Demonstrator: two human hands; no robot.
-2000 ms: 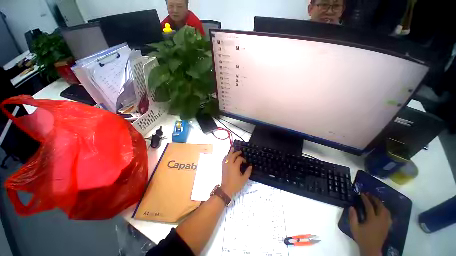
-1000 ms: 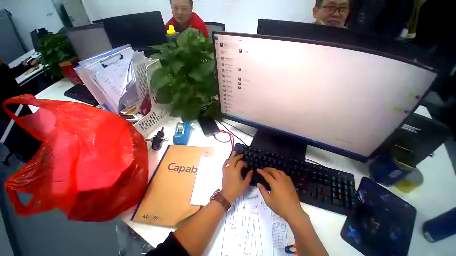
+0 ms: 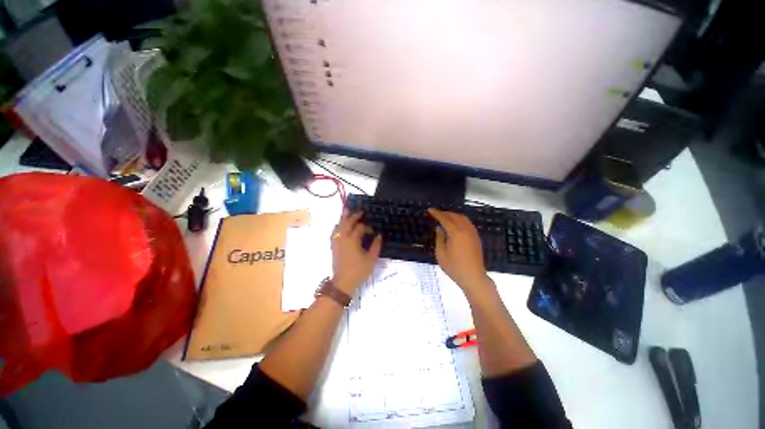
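The black keyboard point(image 3: 512, 239) lies below the large monitor point(image 3: 470, 75), which shows a mostly white window. My left hand point(image 3: 356, 254) rests on the keyboard's left end, fingers apart, with a watch on the wrist. My right hand point(image 3: 459, 247) is on the middle of the keyboard, fingers bent over the keys. Neither hand holds anything. A printed sheet with faint lines point(image 3: 403, 352) lies under and between my forearms. The orange-handled snips point(image 3: 461, 338) are partly hidden by my right forearm.
A red plastic bag point(image 3: 92, 276) and a kraft envelope point(image 3: 243, 285) are at left. A plant point(image 3: 226, 84), white basket point(image 3: 176, 180) and blue dispenser point(image 3: 243, 193) stand behind. At right are the mouse pad point(image 3: 587, 285), blue flask point(image 3: 713, 266), black stapler point(image 3: 675, 385) and yellowish tape roll point(image 3: 633, 209).
My right hand has left the mouse on the pad and moved left onto the keyboard. My left hand stays on the keyboard. The view has tilted down, bringing the stapler in and the coworkers out.
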